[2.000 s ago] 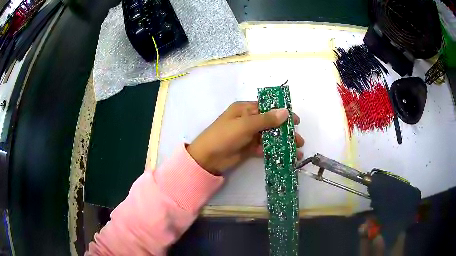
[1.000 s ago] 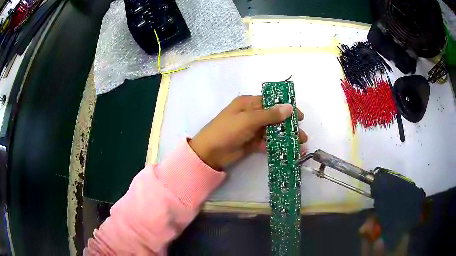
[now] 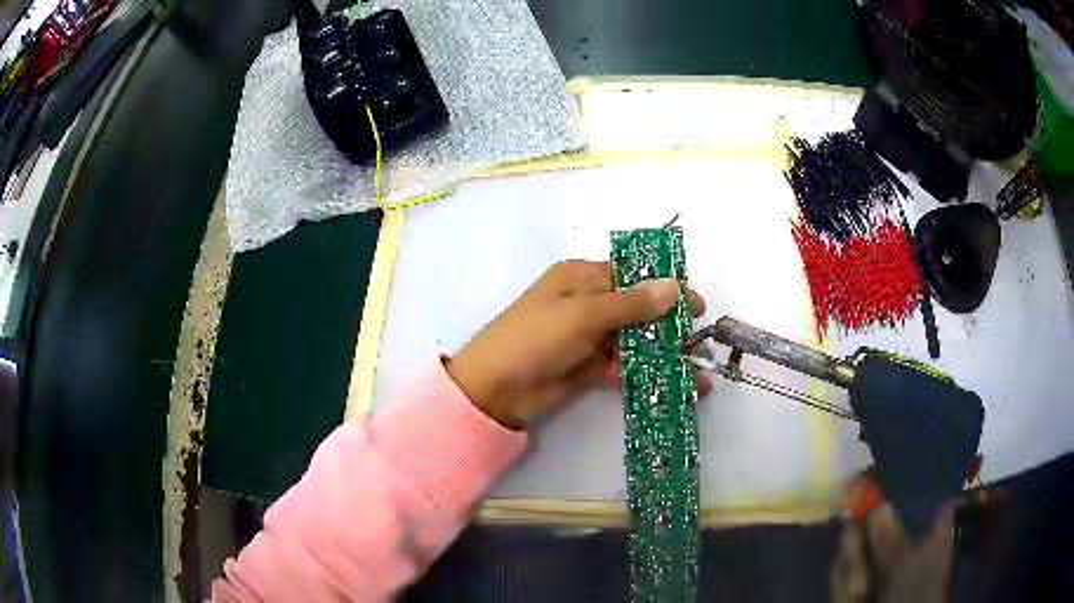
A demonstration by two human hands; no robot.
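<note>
My left hand (image 3: 577, 324), in a pink sleeve, holds a long green PCB panel strip (image 3: 662, 436) upright in view, thumb on its soldered face and fingers behind. A short dark wire stands at its top end. My right hand (image 3: 892, 560), dark and blurred at the lower right, holds the soldering iron (image 3: 916, 430) by its grip. The iron's thin metal rods point left, and the tip is at the strip's right edge, just below my left fingertips. Whether the tip touches the board is hard to tell.
Black wires (image 3: 846, 183) and red wires (image 3: 860, 277) lie in piles at right, beside a dark iron holder (image 3: 958, 257). A black round fan (image 3: 948, 71) stands upper right. A black housing (image 3: 375, 88) with a yellow wire (image 3: 378, 153) sits on bubble wrap (image 3: 506, 94). A dark conveyor (image 3: 106, 353) runs along the left.
The iron's tip has moved up along the strip's right edge, nearer my left fingers. The whole scene sits slightly lower in view. My left hand keeps the same hold.
</note>
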